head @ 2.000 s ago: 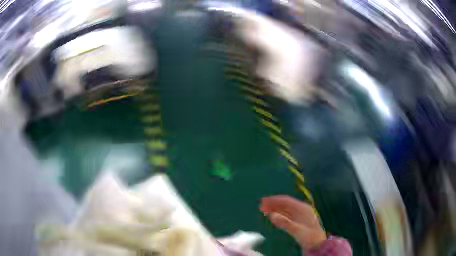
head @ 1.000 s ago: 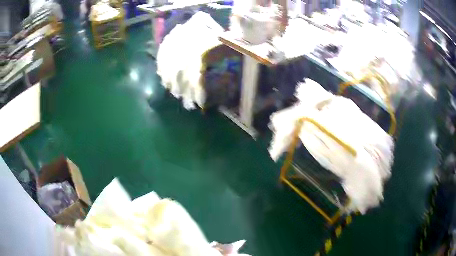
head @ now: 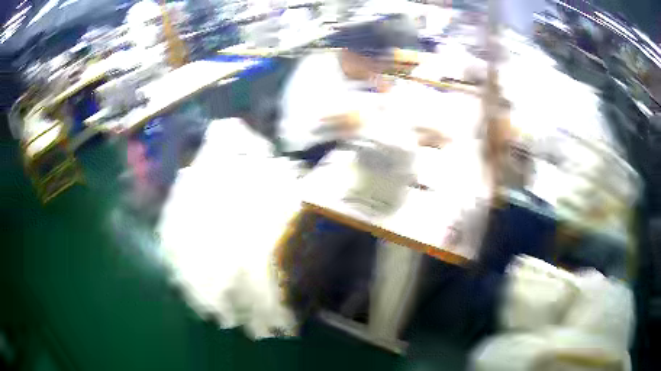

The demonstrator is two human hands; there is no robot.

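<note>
Neither of my hands is in view, and the picture is blurred. A large heap of white cloth hangs nearest in front, at the left side of a white table with a brown edge. A pale machine-like shape stands on the table. Cream-white cloth shows at the lower right; whether I hold any of it cannot be seen.
A person in white with a dark head covering sits behind the table. A yellow-framed trolley stands at the far left on the green floor. More white cloth lies at the right.
The view has swung and come closer to the table and hanging cloth. The cream cloth at the bottom left has left the picture. My right hand, seen two seconds ago, is out of view.
</note>
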